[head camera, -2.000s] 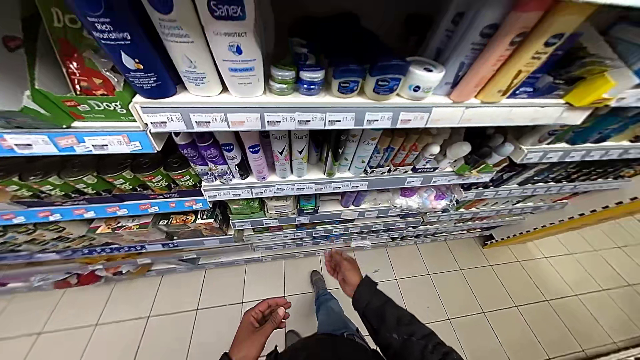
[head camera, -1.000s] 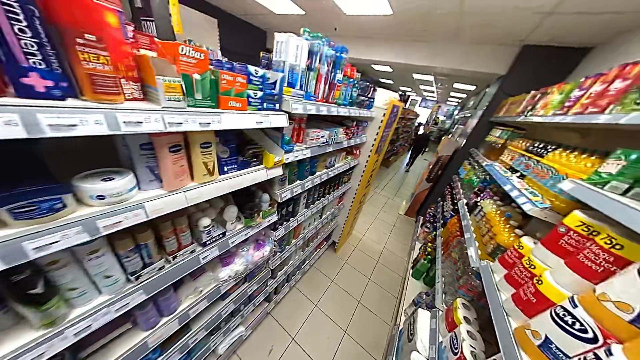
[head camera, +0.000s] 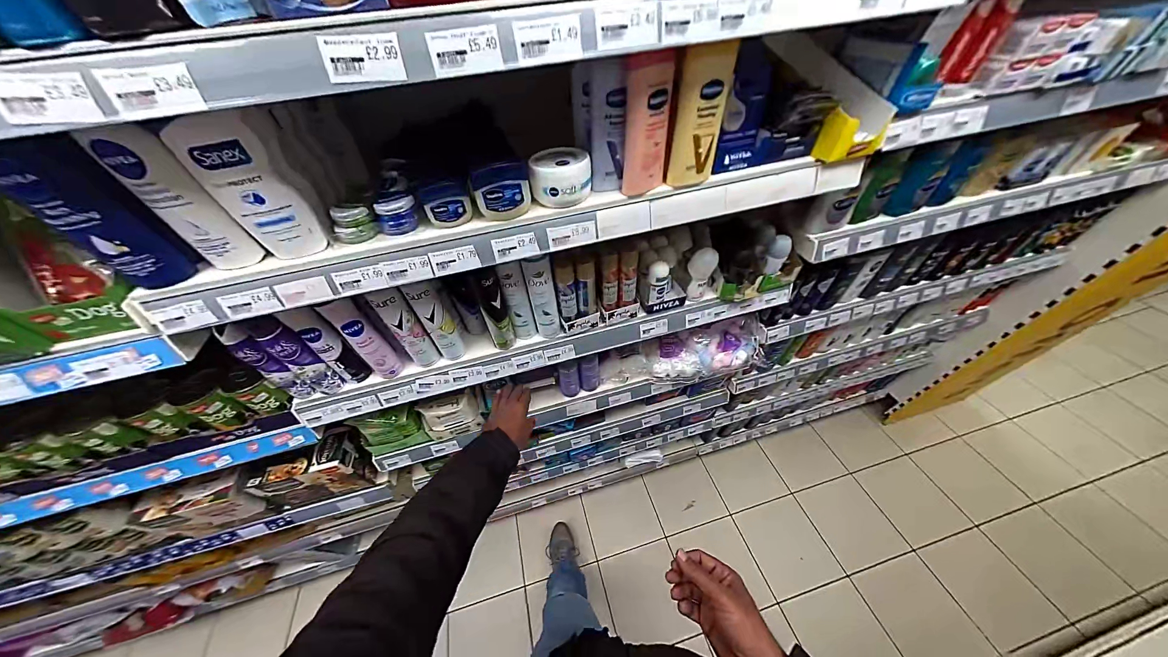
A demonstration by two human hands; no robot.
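Observation:
My left hand (head camera: 511, 412) reaches into a lower shelf (head camera: 584, 401), beside white packs of wipes (head camera: 450, 413) and near two purple containers (head camera: 589, 372). Its fingertips lie against dark items there; whether it grips one is not clear. My right hand (head camera: 716, 598) is low over the tiled floor, fingers curled and thumb near the index finger, with no object visible in it. Above my left hand stand Dove spray cans (head camera: 540, 297), Sure spray cans (head camera: 433, 318) and Nivea roll-ons (head camera: 659, 285).
Higher up are a Sanex bottle (head camera: 246, 187), Vaseline lotion bottles (head camera: 701, 114) and a white Nivea tub (head camera: 559, 177). Dog food packs (head camera: 182, 411) fill the left shelves. A yellow panel edge (head camera: 1031, 333) ends the shelving at right. My shoe (head camera: 562, 544) is on the floor tiles.
Two seconds ago both hands were over the floor; now my left hand is at the lower shelf. The view swung along the aisle and back to the shelves.

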